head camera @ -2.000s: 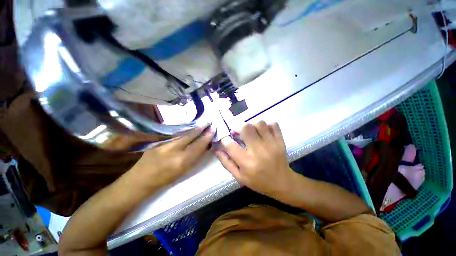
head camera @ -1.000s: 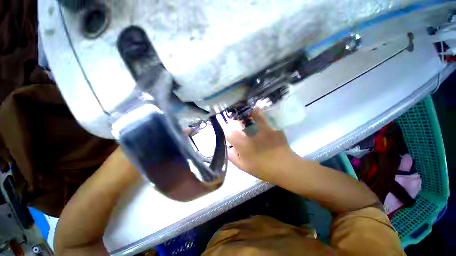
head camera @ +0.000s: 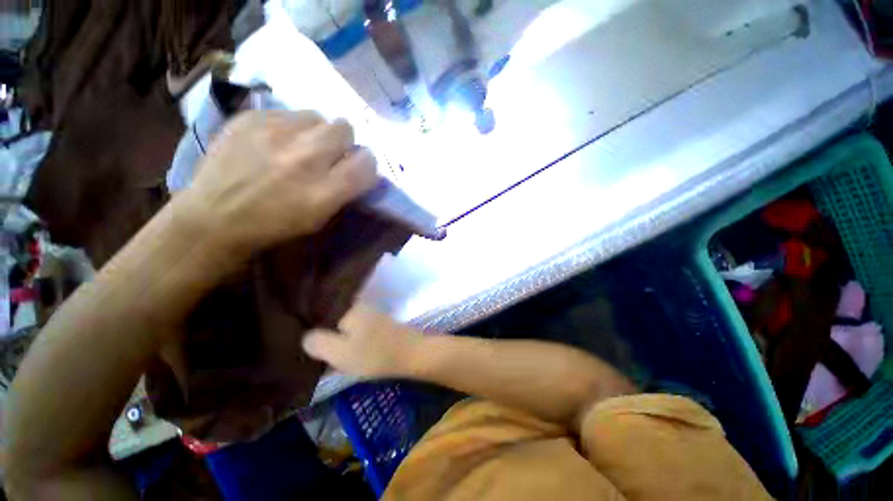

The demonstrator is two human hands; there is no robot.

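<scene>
The dark brown garment piece [head camera: 294,294] hangs over the front left edge of the machine table. Its pale waistband or facing [head camera: 401,207] lies on the white bed, pointing right. My left hand [head camera: 279,176] is closed on the garment at its upper part, left of the needle area. My right hand [head camera: 367,344] is at the garment's right side near the table edge, blurred, fingers pointing left; whether it grips the cloth is unclear. The presser foot and needle area [head camera: 426,113] is washed out by bright light.
More brown garments [head camera: 98,127] lie in a heap at the upper left. The white table [head camera: 627,186] has a worn edge. A green mesh basket [head camera: 871,196] with red, pink and brown pieces stands at right. A blue basket [head camera: 377,421] is under the table edge.
The camera view has shifted and the machine head no longer looms in front. The brown garment is now in front at the left. My left hand has risen with it; my right hand has moved down-left from the needle.
</scene>
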